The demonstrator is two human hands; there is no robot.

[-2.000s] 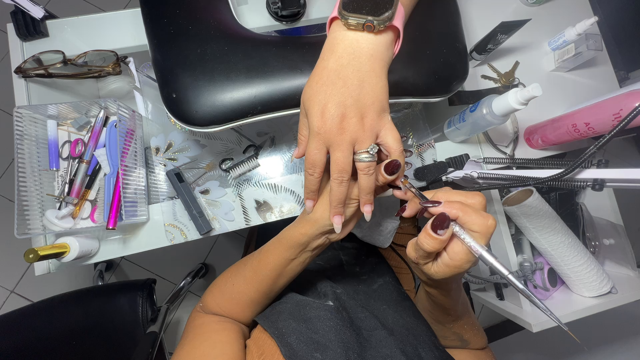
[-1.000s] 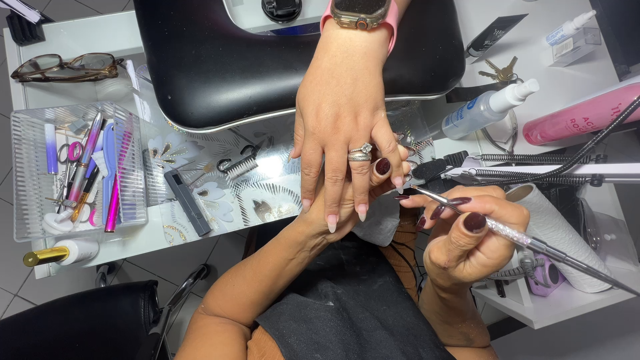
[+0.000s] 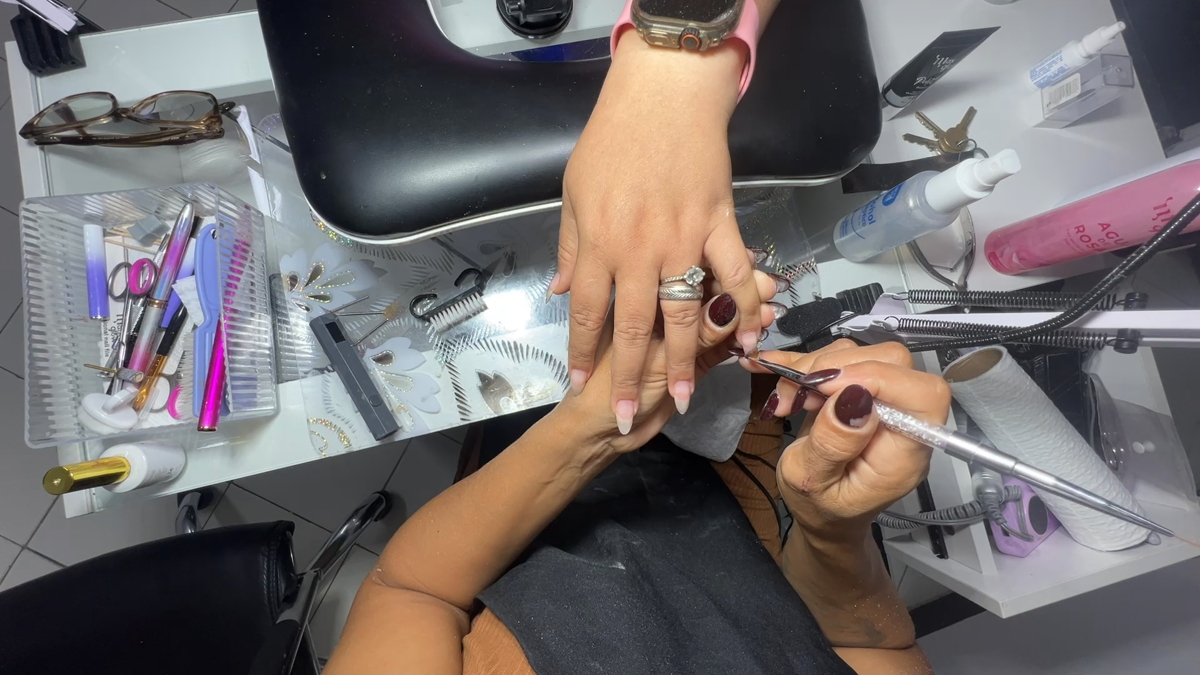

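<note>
Another person's hand (image 3: 647,253), with rings and light pink nails, reaches down from the top over a black armrest cushion (image 3: 422,131). Beneath it lies my left hand (image 3: 600,408), mostly hidden, its dark-nailed thumb pressed beside the person's little finger. My right hand (image 3: 858,412) grips a slim silver nail brush (image 3: 994,459) with a glittery section. The brush tip is at the little fingertip; whether it touches the nail is not plain.
At left are a clear plastic basket (image 3: 267,366) of tools, eyeglasses (image 3: 122,117) and a gold-capped bottle (image 3: 117,467). A small brush (image 3: 457,305) lies mid-table. At right stand a spray bottle (image 3: 923,206), keys (image 3: 947,136), a lamp arm (image 3: 1003,330) and a paper roll (image 3: 1045,445).
My right hand with the brush has shifted slightly over the last two seconds, its tip staying close to the person's little finger. The person's hand remains over my left hand.
</note>
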